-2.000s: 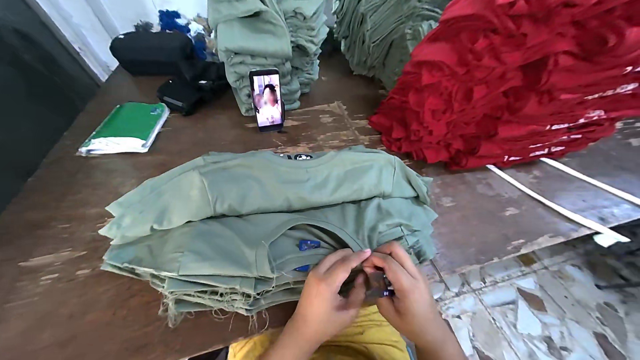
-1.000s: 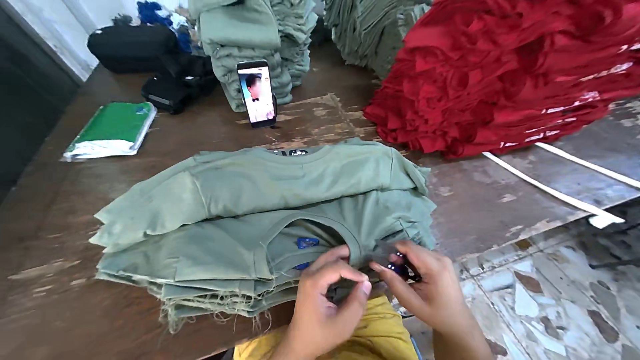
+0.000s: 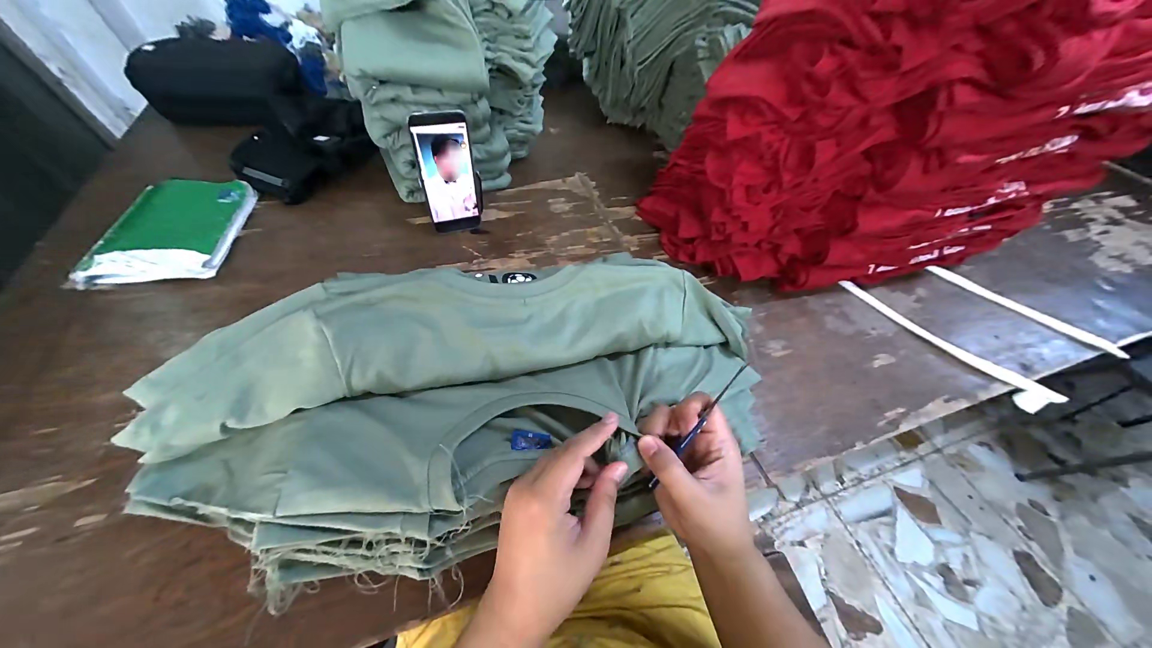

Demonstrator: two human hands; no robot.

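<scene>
A stack of sage-green shirts with frayed edges lies on the wooden table, a folded green shirt along its far side. The top shirt's round neckline is spread, with a blue label inside it. My left hand is at the right part of that neckline, fingers curled near the fabric; whether it grips any cannot be told. Just right of it, my right hand holds a thin dark-blue tool, probably thread snips, its pointed tip toward the upper right, and pinches the collar edge.
Behind the shirts a smartphone leans upright by piled green garments. A tall pile of red garments stands at right, near white strips. At left are a green packet and black cases. Tiled floor shows lower right.
My hands were together at the neckline two seconds ago, then apart; now they are close again at the collar. The tool's long pointed end now shows above my right hand.
</scene>
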